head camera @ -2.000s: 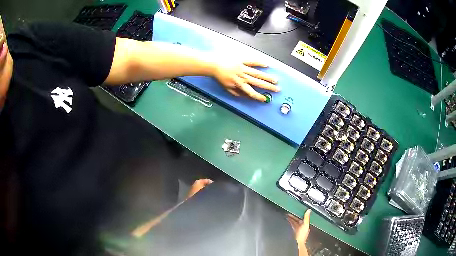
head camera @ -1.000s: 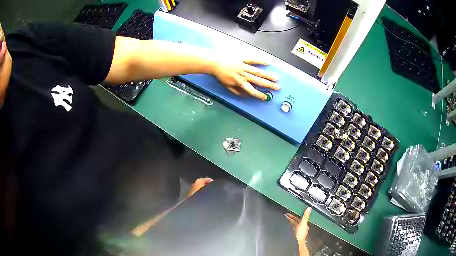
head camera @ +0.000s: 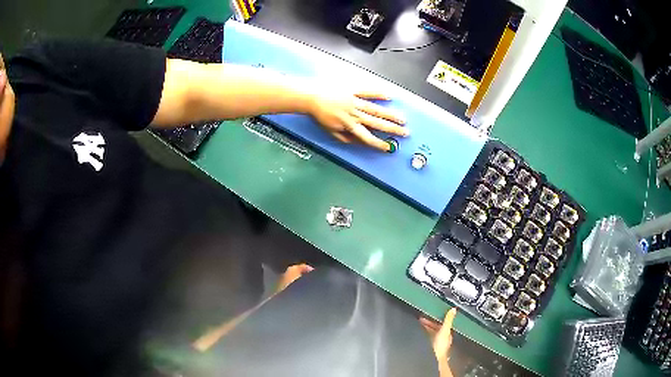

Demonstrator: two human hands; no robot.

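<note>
Another person's bare hand point(head camera: 352, 119) reaches from a black sleeve over the blue control panel point(head camera: 294, 94), a finger on the green button point(head camera: 393, 145). A loose camera module point(head camera: 339, 216) lies on the green mat. A black blister tray point(head camera: 535, 239) holds modules in most pockets; several near its lower left are empty. What look like my own hands are small and low at the bench's front edge. My left hand point(head camera: 296, 272) is blurred, its fingers unclear. My right hand point(head camera: 441, 335) has thumb and fingers apart, nothing seen in it, near the tray's lower edge.
A module fixture point(head camera: 366, 26) stands on the dark machine bed, with a warning label point(head camera: 454, 81) to its right. A clear strip point(head camera: 277, 138) lies along the panel. Clear plastic trays point(head camera: 613, 265) are stacked far right. The other person's black-shirted torso point(head camera: 96, 213) fills the left.
</note>
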